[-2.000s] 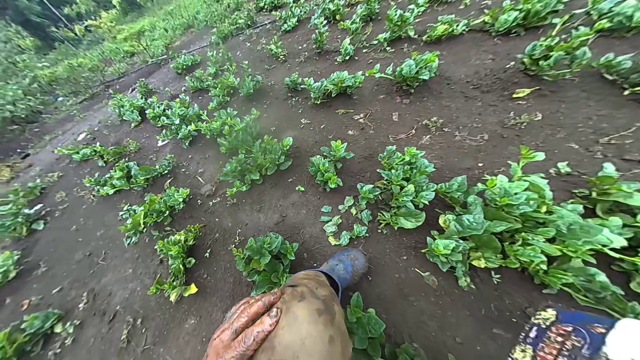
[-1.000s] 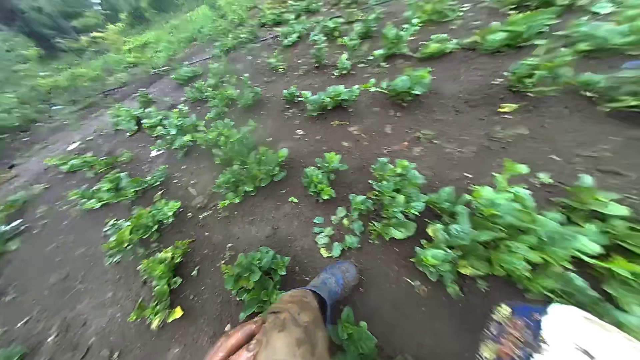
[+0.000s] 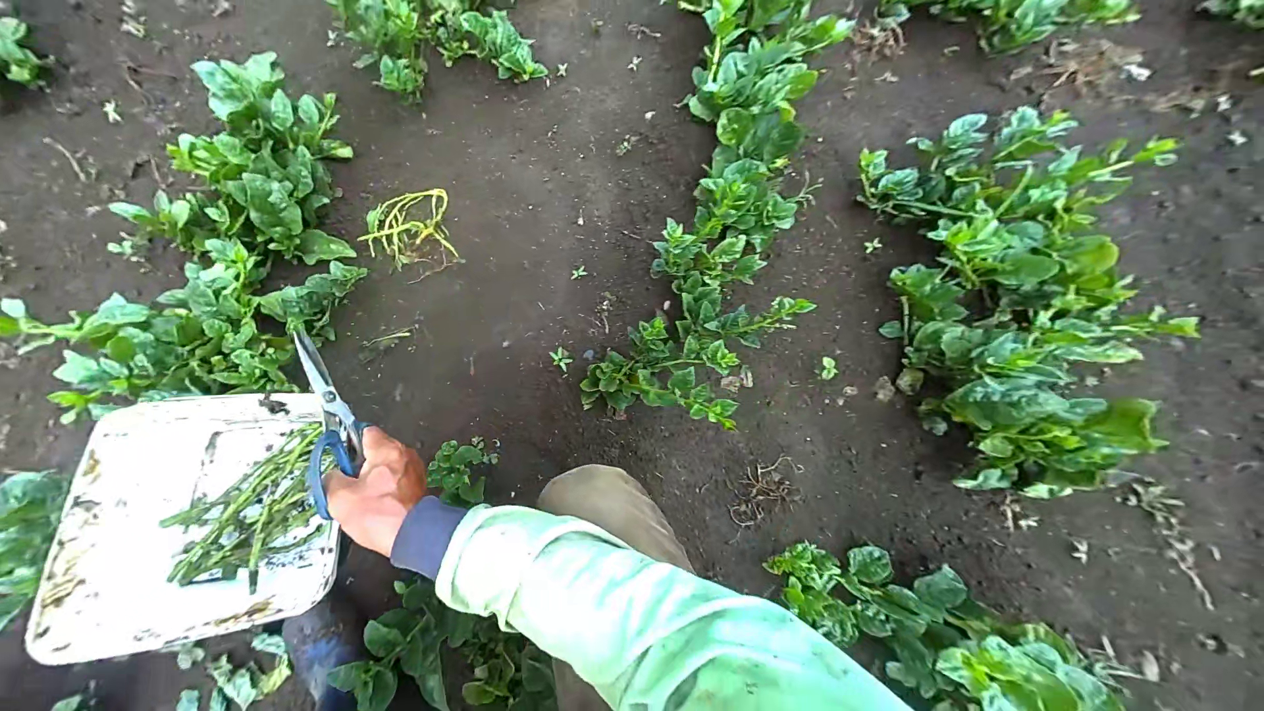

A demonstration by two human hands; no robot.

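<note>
My right hand (image 3: 380, 494) reaches in from the lower right, its fingers closed around the blue handles of a pair of scissors (image 3: 331, 395). The blades point up and left, with their tip near the leaves of a leafy green plant (image 3: 212, 336). Just left of the hand, a dirt-stained white plastic lid or stool top (image 3: 109, 533) carries a loose pile of cut green stems (image 3: 252, 504). The hand is beside the right edge of this white surface. My left hand is not in view.
Low leafy plants grow in rows, among them a middle row (image 3: 736, 217) and a thick clump at right (image 3: 1027, 306). Yellow stems (image 3: 410, 227) lie on dark soil (image 3: 533, 296). My knee (image 3: 612, 504) is beside the sleeve, with more plants (image 3: 918, 622) at lower right.
The view has swung a lot. Earlier a hand rested by my knee at the bottom; now my right hand with scissors and the white surface with stems are in view.
</note>
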